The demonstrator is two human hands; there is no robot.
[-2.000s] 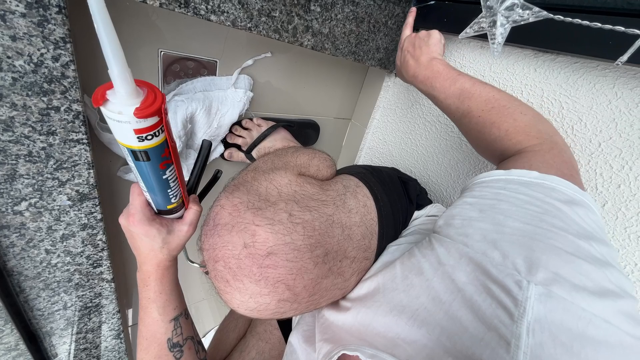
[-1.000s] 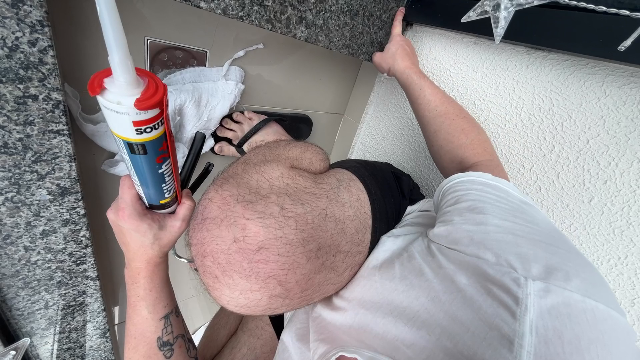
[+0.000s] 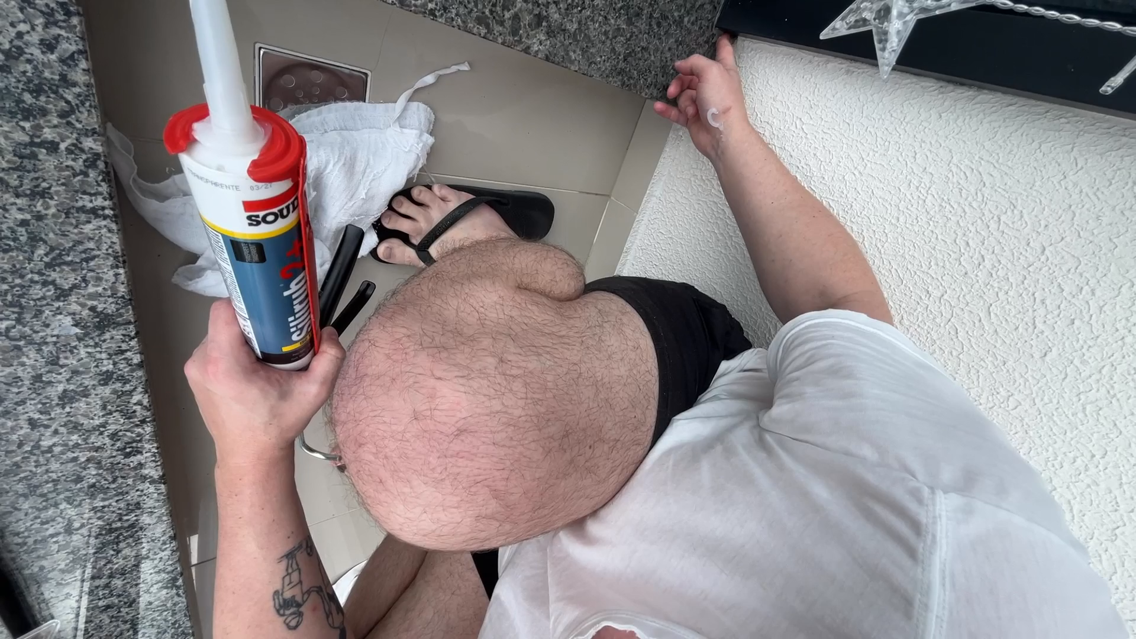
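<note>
My left hand (image 3: 262, 390) grips a Soudal silicone sealant cartridge (image 3: 262, 266) low on its tube. The cartridge sits in a red caulking gun (image 3: 288, 151), its white nozzle (image 3: 217, 71) pointing up the view. Two black handles (image 3: 342, 275) and a bent metal rod end (image 3: 315, 451) show beside my knee. My right hand (image 3: 706, 98) holds nothing. Its extended index finger reaches the corner where the granite edge (image 3: 621, 44) meets the underside of a black frame (image 3: 799, 31); the other fingers are partly bent and apart. A pale smear (image 3: 713, 117) shows on that hand.
A white cloth (image 3: 364, 160) lies on the tiled floor (image 3: 532, 115) by a square metal drain (image 3: 311, 84). My foot in a black flip-flop (image 3: 524, 213) is beside it. Granite (image 3: 62, 266) borders the left, a textured white wall (image 3: 958, 195) the right. A clear star ornament (image 3: 887, 22) hangs at the frame.
My right hand has turned at the corner and its other fingers have spread; the pale smear now shows. My left hand keeps its hold on the cartridge.
</note>
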